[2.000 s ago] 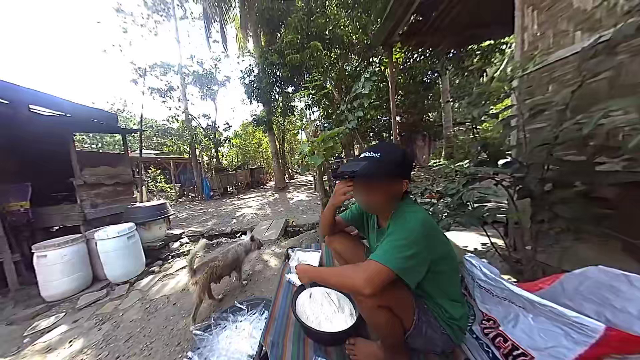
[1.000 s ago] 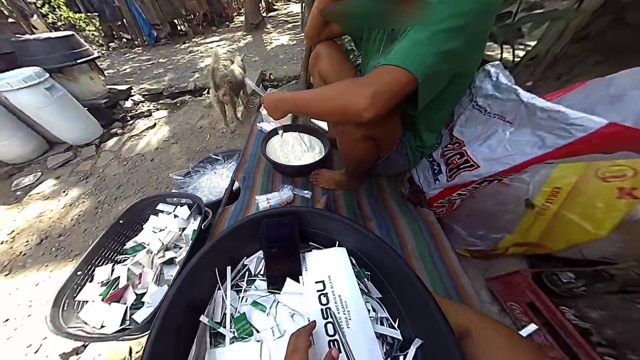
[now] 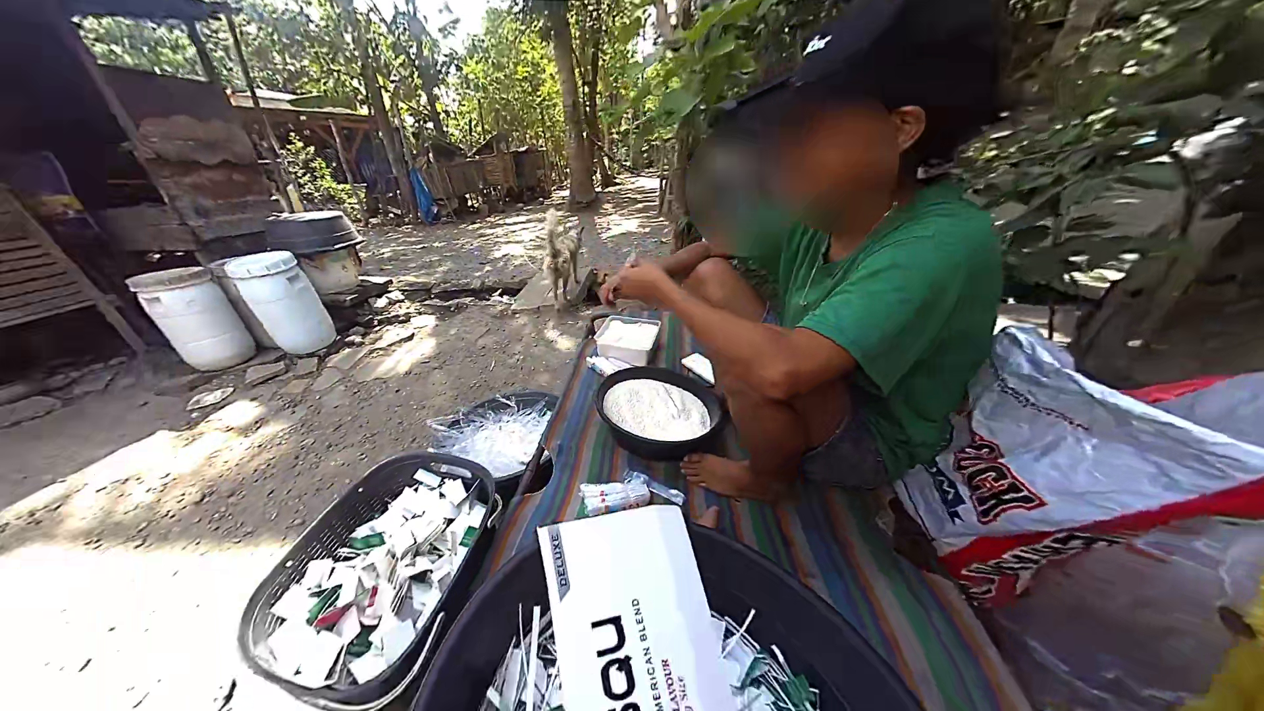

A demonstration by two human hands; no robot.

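Neither my left hand nor my right hand shows in the frame of now. At the bottom, a white printed cardboard piece (image 3: 632, 602) stands up over a large black tub (image 3: 839, 642) that holds paper strips and scraps. To its left lies an oval black plastic basket (image 3: 267, 583) full of cut white, green and red card pieces (image 3: 395, 563). Beyond the tub, on the striped mat (image 3: 849, 583), are a small plastic-wrapped bundle (image 3: 617, 496) and a black bowl (image 3: 660, 449) of whitish powdery or grainy material.
A person in a green shirt (image 3: 908, 296) sits at the right of the mat, hands raised together. A white container (image 3: 628, 339) and a basin of clear plastic scraps (image 3: 494, 434) are nearby. Printed sacks (image 3: 1066, 444) lie right. A dog (image 3: 561, 259) stands beyond, white drums (image 3: 281, 301) left.
The view has tilted up from a second ago. A hand of mine at the cardboard then is out of frame now. The seated person's hands now meet in front of them.
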